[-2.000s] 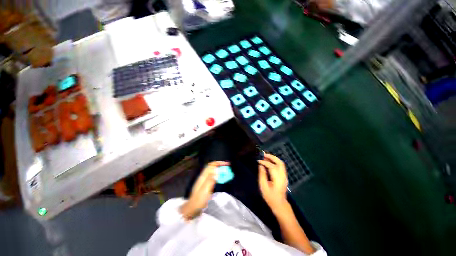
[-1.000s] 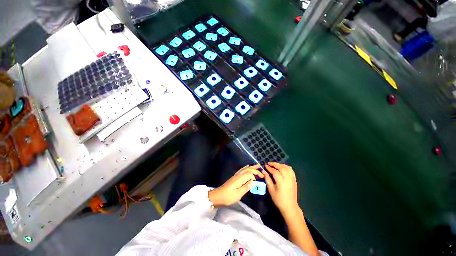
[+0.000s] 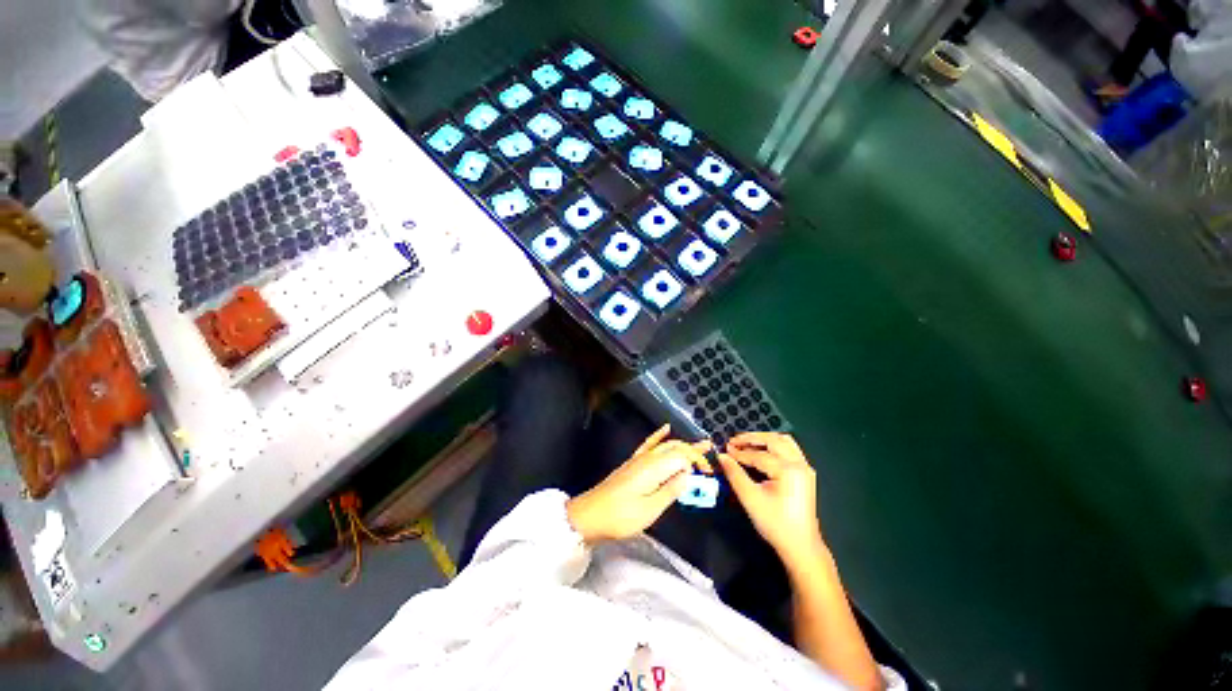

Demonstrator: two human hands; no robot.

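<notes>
A pale teal square housing (image 3: 699,491) is in my left hand (image 3: 640,489), above my lap. My right hand (image 3: 773,489) is beside it, fingertips pinched together close to the housing's upper edge; whether a tiny disc is between them cannot be told. A die-cut sheet with rows of black dots (image 3: 726,392) lies on the green bench just beyond my hands. A black blister tray (image 3: 624,185) behind it holds rows of teal housings, some showing a dark round centre.
The white machine table (image 3: 314,429) on the left bears a dotted sheet (image 3: 270,223), a small orange-red jig (image 3: 241,325), grouped orange-red fixtures (image 3: 97,385) and a red button (image 3: 480,323). A metal post (image 3: 827,84) rises beyond the tray. A person's white sleeve (image 3: 151,41) shows top left.
Over the last two seconds my hands have come together around the housing, my left hand moving right. The view has shifted too. In the last second the housing has risen slightly.
</notes>
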